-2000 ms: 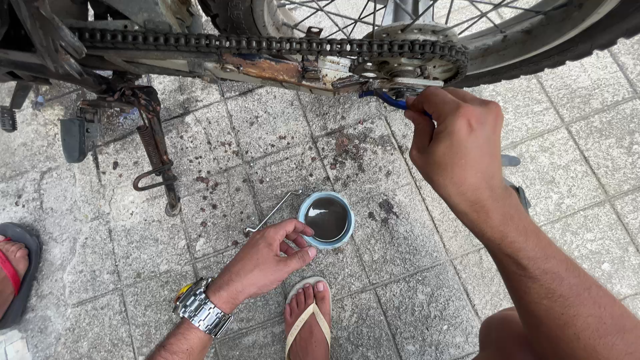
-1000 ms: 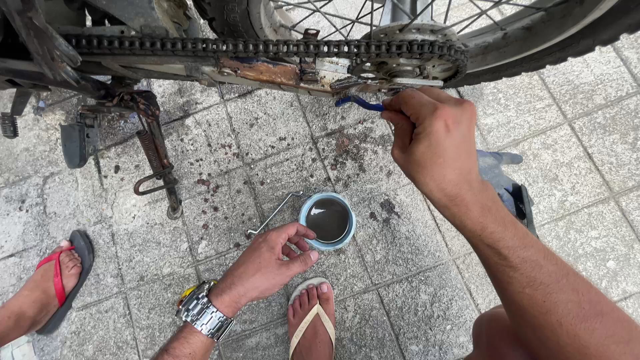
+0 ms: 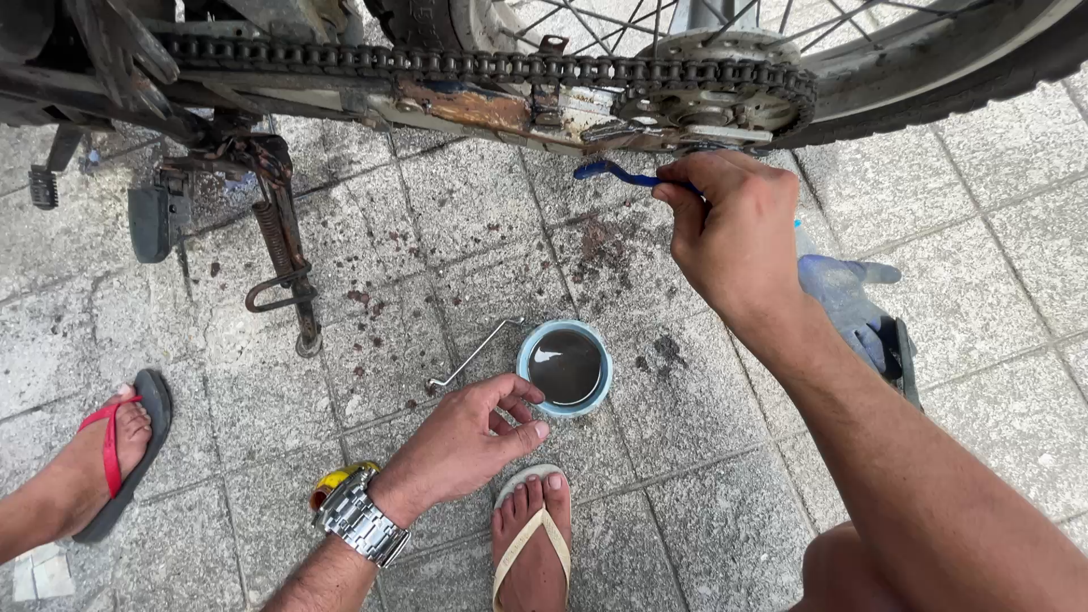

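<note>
My right hand (image 3: 735, 221) grips a blue toothbrush-like brush (image 3: 625, 174) just below the rear sprocket (image 3: 765, 98) of a motorcycle; the brush's head points left, under the swingarm (image 3: 484, 106). A dark, greasy drive chain (image 3: 425, 64) runs along the swingarm's top in the picture and around the sprocket. My left hand (image 3: 467, 438), with a steel watch (image 3: 361, 518) on the wrist, holds nothing, its fingers loosely curled and apart. Its fingertips are at the rim of a light blue cup (image 3: 604, 382) of dark liquid. A bent thin metal rod (image 3: 476, 353) lies left of the cup.
The kickstand (image 3: 285, 238) with its spring reaches down to the paving at left, beside a foot peg (image 3: 153, 217). Blue-grey gloves (image 3: 837, 297) lie behind my right forearm. A yellow object (image 3: 340, 483) is by my watch. Another person's foot (image 3: 119, 433) in a red-strapped flip-flop stands at left.
My right hand has drawn the brush down and away from the sprocket area. The other person's foot has come further into view at left. My left hand remains beside the cup.
</note>
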